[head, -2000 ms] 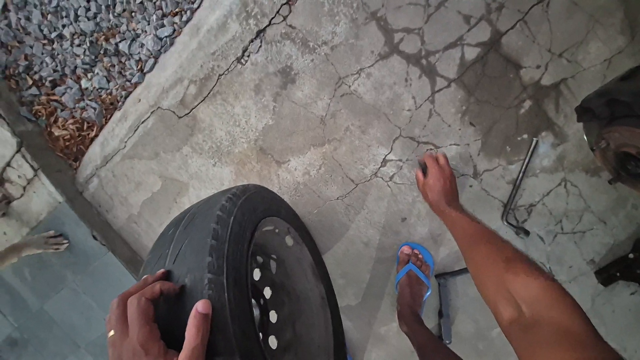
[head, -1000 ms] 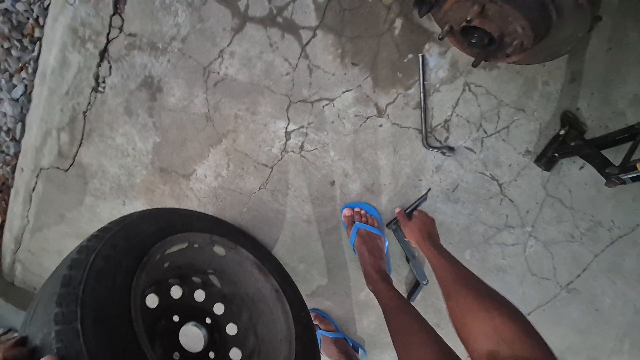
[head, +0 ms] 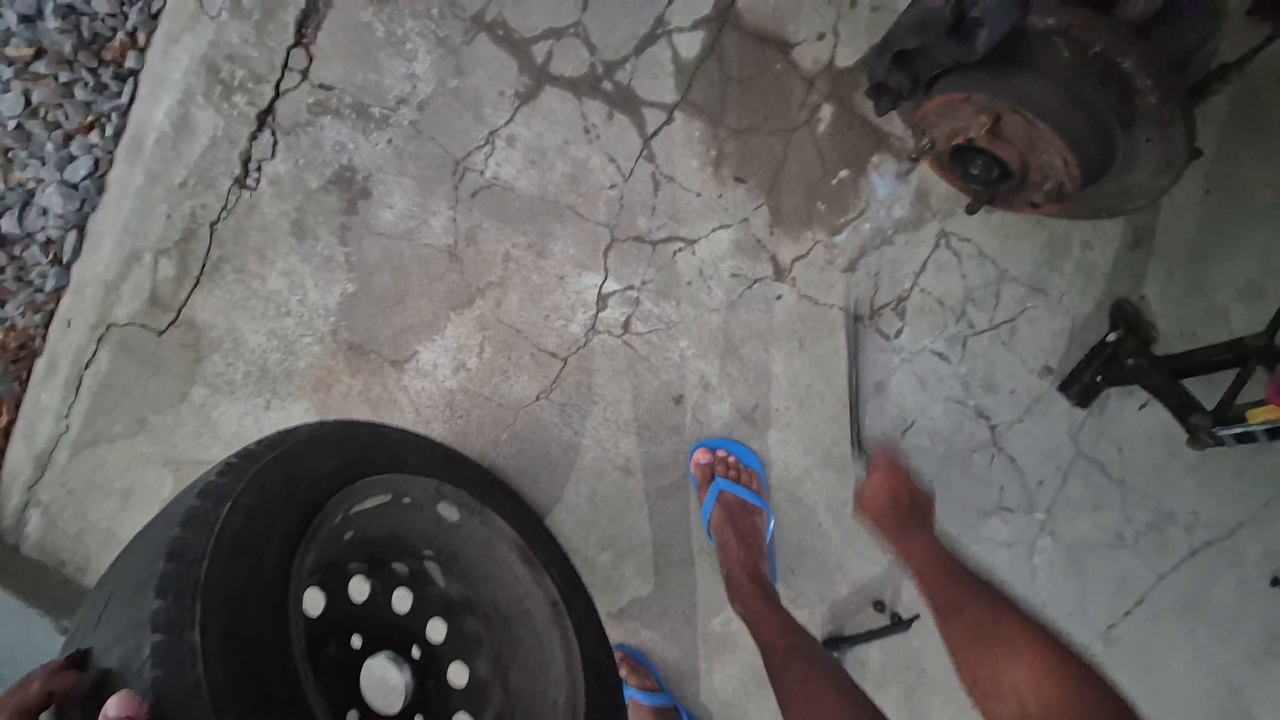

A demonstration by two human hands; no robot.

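A car wheel with a black tyre and a dark steel rim stands tilted at the lower left. My left hand, partly cut off by the frame edge, holds the tyre's tread. To the right of my foot, my blurred right hand is closed at the lower end of a metal wrench; the hand hides that end. Nearer me on the concrete lies a black bar-like tool, with a small dark round piece beside it.
A rusty wheel hub with brake disc is at the upper right. Below it is a black metal jack frame. My feet in blue flip-flops stand between the wheel and my right arm. Gravel borders the cracked concrete at left.
My right hand has let go of the black tool, which now lies on the floor, and has moved to the wrench, which lay on the concrete before. My left hand stays at the tyre.
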